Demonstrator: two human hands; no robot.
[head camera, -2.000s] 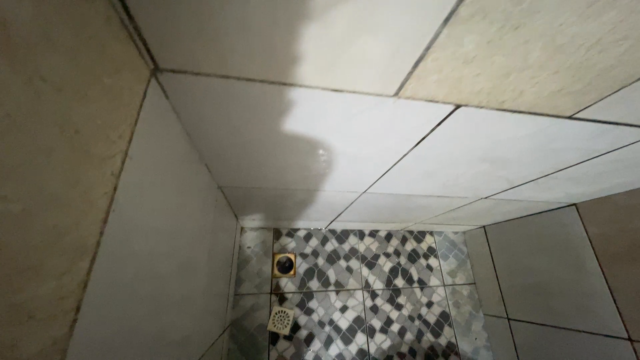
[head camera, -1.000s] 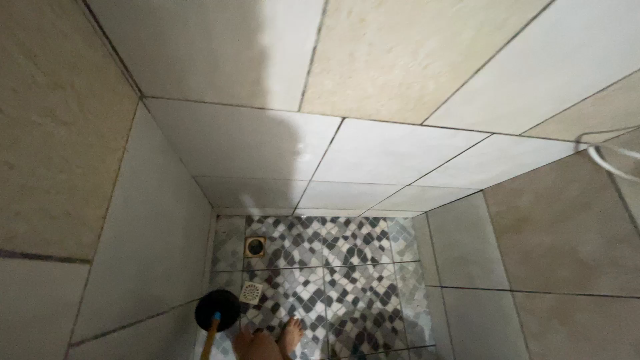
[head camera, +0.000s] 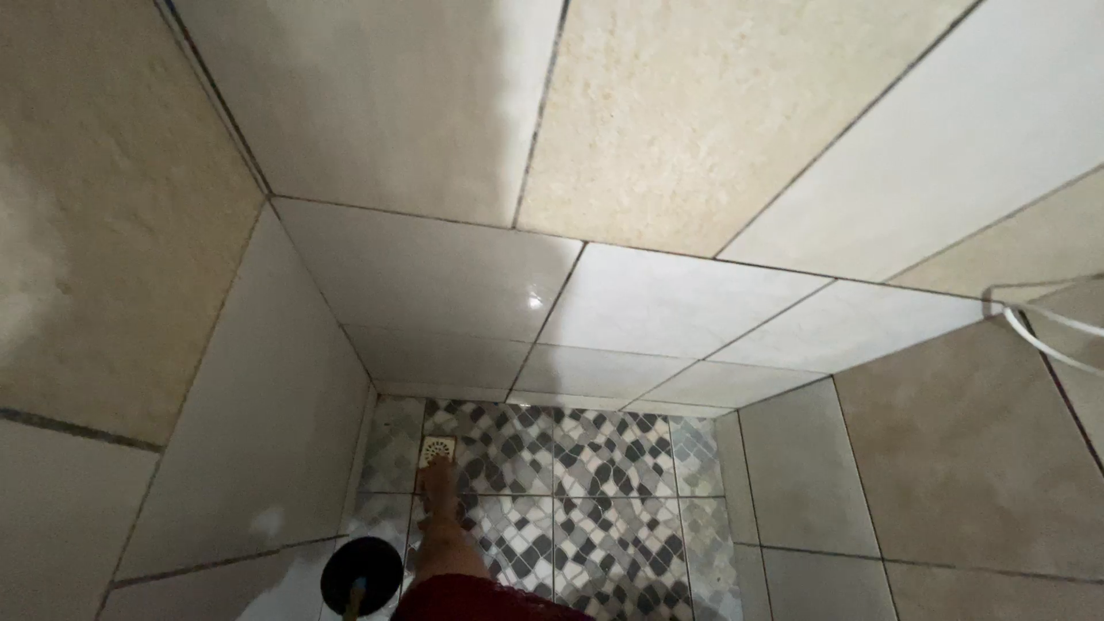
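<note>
Neither of my hands is in view. A bare lower leg (head camera: 450, 548) stretches out from dark red cloth (head camera: 483, 599) at the bottom; its foot (head camera: 438, 483) reaches the near edge of a square drain grate (head camera: 438, 450). The grate lies on the mosaic-patterned floor near the far left corner, and no open drain hole shows. At the lower left is a plunger with a black rubber cup (head camera: 362, 575), its thin yellowish handle running out of the bottom edge. What holds the handle is out of sight.
Light tiled walls (head camera: 647, 302) enclose the patterned tile floor (head camera: 604, 517) on the left, far side and right. A white cable or hose (head camera: 1048, 341) loops at the right wall. A shadow falls across the far wall.
The grate, earlier lying beside the open drain hole, is now at the hole's place, with the foot against it. The plunger, absent two seconds ago, came into view by one second ago.
</note>
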